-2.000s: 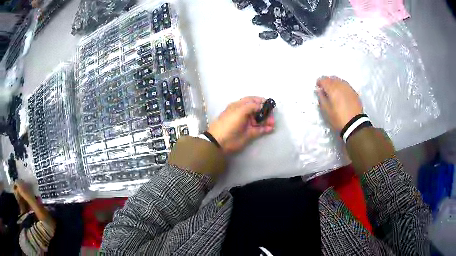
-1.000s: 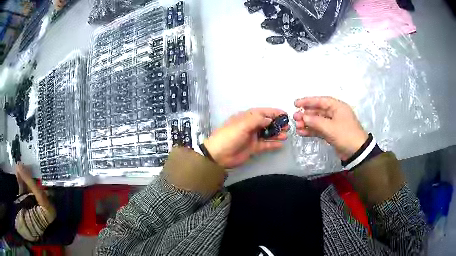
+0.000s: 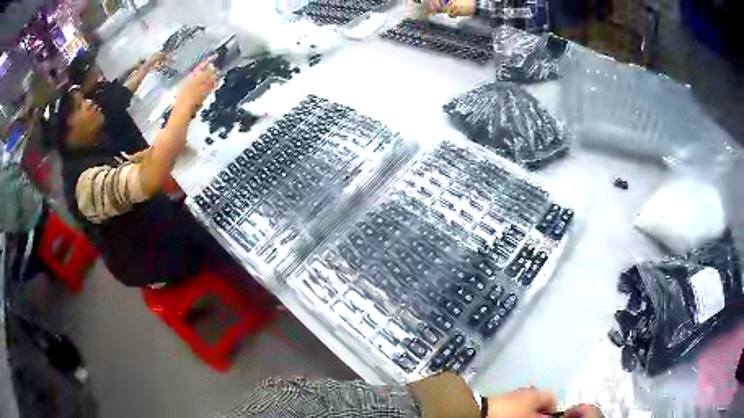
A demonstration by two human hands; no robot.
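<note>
My left hand (image 3: 522, 404) is at the bottom edge, partly cut off, with its fingers closed. A small dark bit of a black housing (image 3: 560, 414) shows at its fingertips. Fingertips of my right hand (image 3: 584, 411) show just right of it, close to the housing; the rest is out of the picture. Whether they pinch a small insert cannot be seen. A clear blister tray (image 3: 563, 260) with rows of black housings lies left of my hands. A second filled tray (image 3: 281, 273) lies beyond it.
A black bag with a white label (image 3: 665, 314) lies at right, housings beside it. Near it are a white bag (image 3: 684, 216) and pink sheet (image 3: 722, 371). Dark bags (image 3: 510, 122) stand behind the trays. A person (image 3: 122, 188) works at left above a red stool (image 3: 208, 314).
The view has swung left, so my hands now sit at the bottom edge. My right fingertips, apart from my left hand two seconds ago, are close to it.
</note>
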